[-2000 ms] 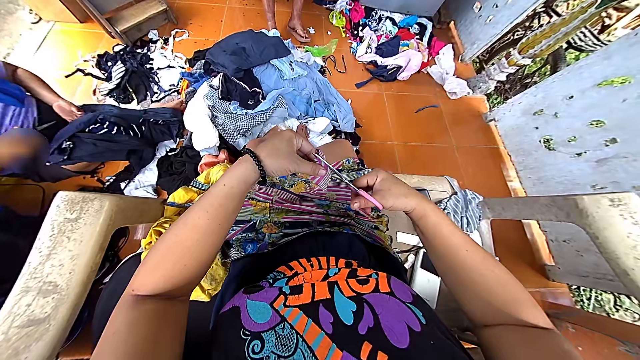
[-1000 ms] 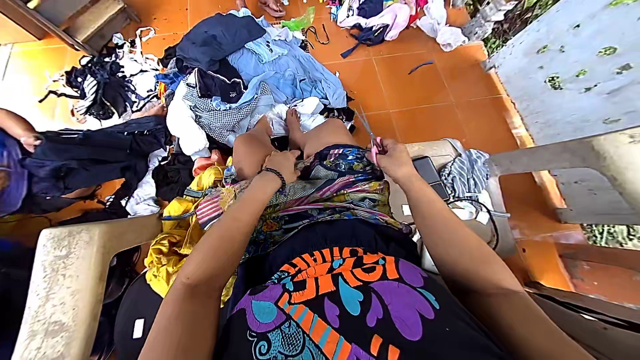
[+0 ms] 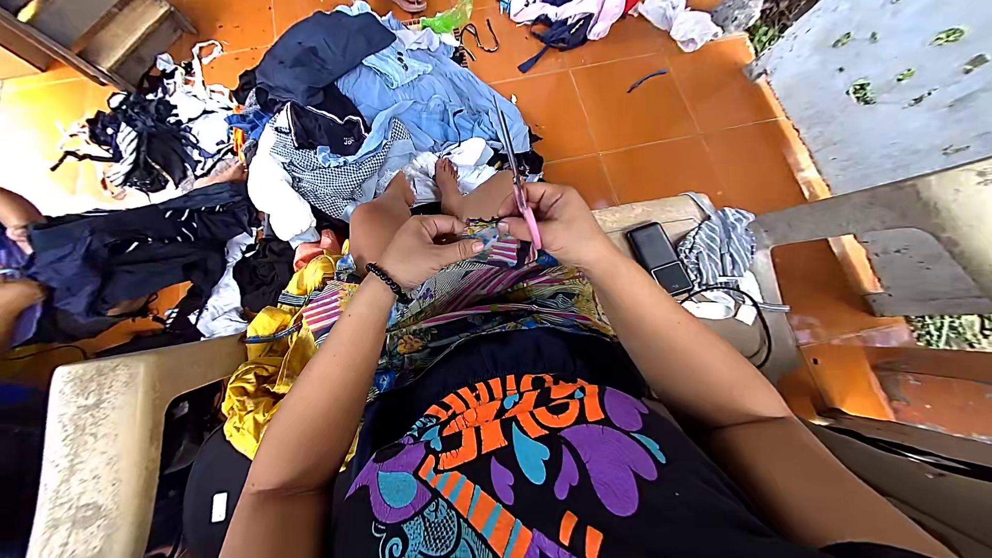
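Note:
Pink-handled scissors (image 3: 526, 217) are in my right hand (image 3: 559, 225), blades pointing up and away from me, over the patterned cloth on my lap. My right fingertips also meet the cloth's edge. My left hand (image 3: 431, 249), with a black bead bracelet at the wrist, pinches the same multicoloured cloth (image 3: 496, 291) just left of the scissors. Whether the blades are spread is hard to tell. Yellow cloth (image 3: 260, 387) hangs beside my left forearm.
A large heap of blue, white and dark clothes (image 3: 434, 85) lies on the orange tiles ahead. At left, a person's hands are near dark cloth (image 3: 132, 248). A black phone (image 3: 659, 257) rests on the plastic chair by my right arm, near striped cloth (image 3: 721, 240).
My right hand has moved inward with the scissors from the right side of my lap, and both hands are now close together at the cloth. The scissors stay in my right hand.

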